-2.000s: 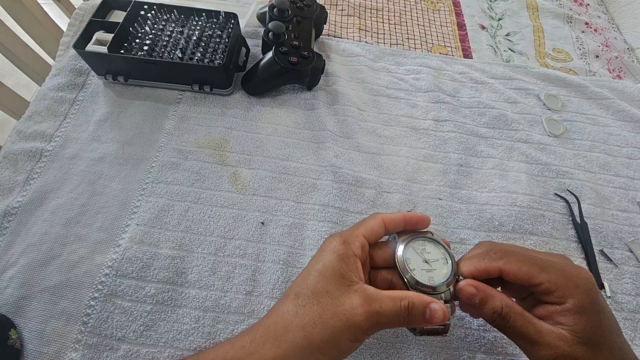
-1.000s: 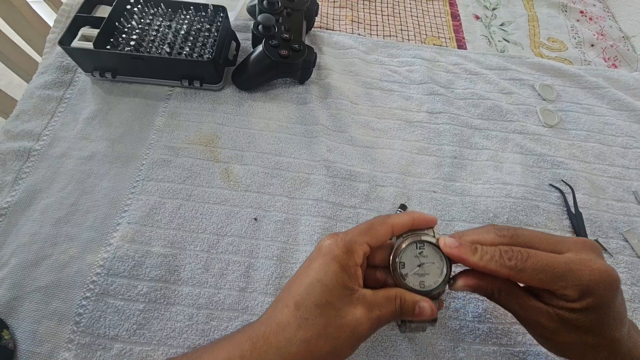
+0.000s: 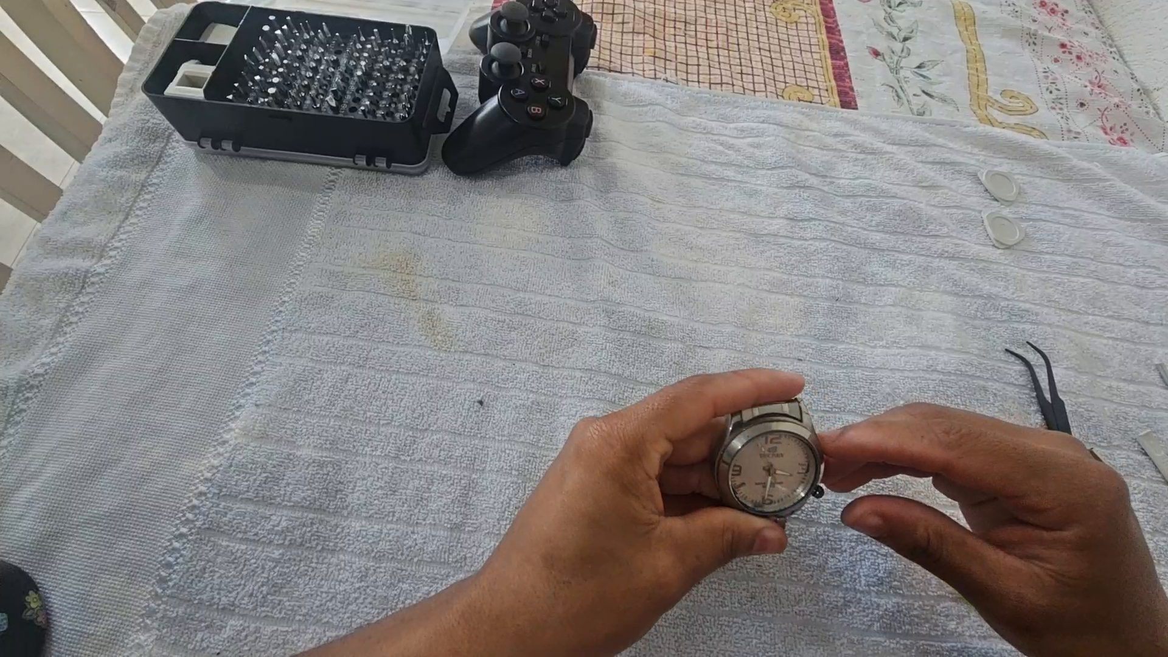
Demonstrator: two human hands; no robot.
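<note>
A metal wristwatch (image 3: 769, 471) with a pale dial faces up in my left hand (image 3: 630, 511), whose thumb and fingers grip the case and bracelet from the left. The crown (image 3: 818, 491) shows on the lower right edge of the case. My right hand (image 3: 995, 520) is at the watch's right side, its index fingertip at the case edge and its thumb apart from it, below the crown. Just beyond the right hand, black curved-tip tweezers (image 3: 1049, 392) lie on the white towel (image 3: 584, 274), their rear part hidden by that hand.
At the back left stands a black case of screwdriver bits (image 3: 310, 137), with a black game controller (image 3: 525, 100) beside it. Two small whitish discs (image 3: 1001, 186) lie at the right. A flat metal piece (image 3: 1153, 453) is at the right edge. Slats of a chair (image 3: 46, 119) show at the left.
The watch has turned and tilted in my left hand. My right thumb has come away from the watch's edge, leaving the crown in sight.
</note>
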